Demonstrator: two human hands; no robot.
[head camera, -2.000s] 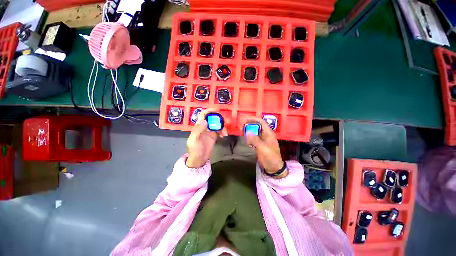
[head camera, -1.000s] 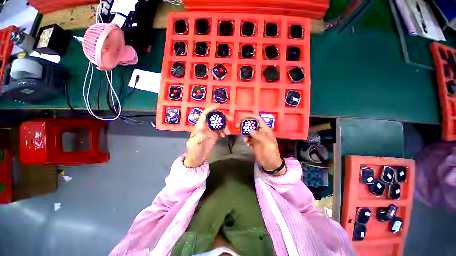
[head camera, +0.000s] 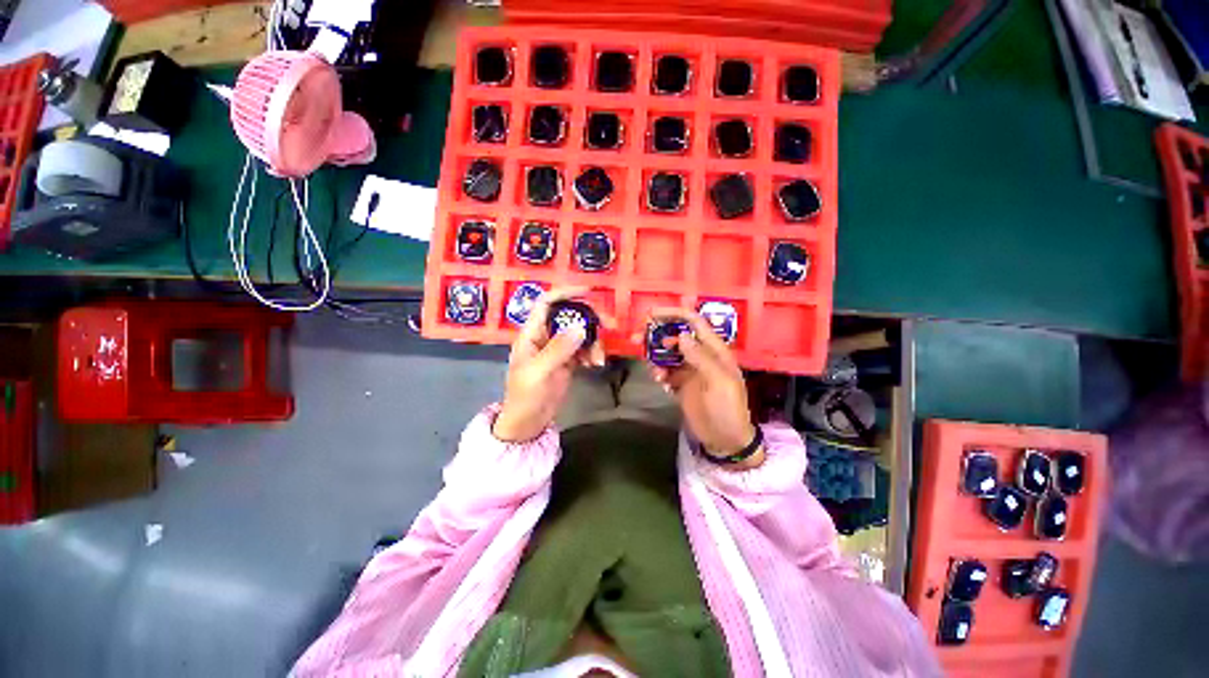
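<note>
My left hand (head camera: 536, 374) holds a watch head (head camera: 573, 322) between thumb and fingers, its dark screen showing a white icon cluster. My right hand (head camera: 708, 395) holds a second watch head (head camera: 666, 343), its screen dark with a small coloured image partly under the thumb. Both are just above the front edge of a red work tray (head camera: 629, 278). Watch heads fill the tray's three back rows. The fourth row has two empty pockets right of centre. In the front row, lit watches lie at the left and beside my right hand, and the right corner pocket is empty.
A pink fan (head camera: 289, 114), a tape dispenser (head camera: 92, 199) and a white slip (head camera: 395, 207) are on the bench at left. A stack of red trays (head camera: 716, 19) stands behind. A side tray (head camera: 940, 493) with loose watches is low at right. A red stool (head camera: 115, 363) stands at left.
The held screens have gone from plain blue to white icon patterns, and now the right one shows a darker, different image. Both hands stay at the tray's front edge.
</note>
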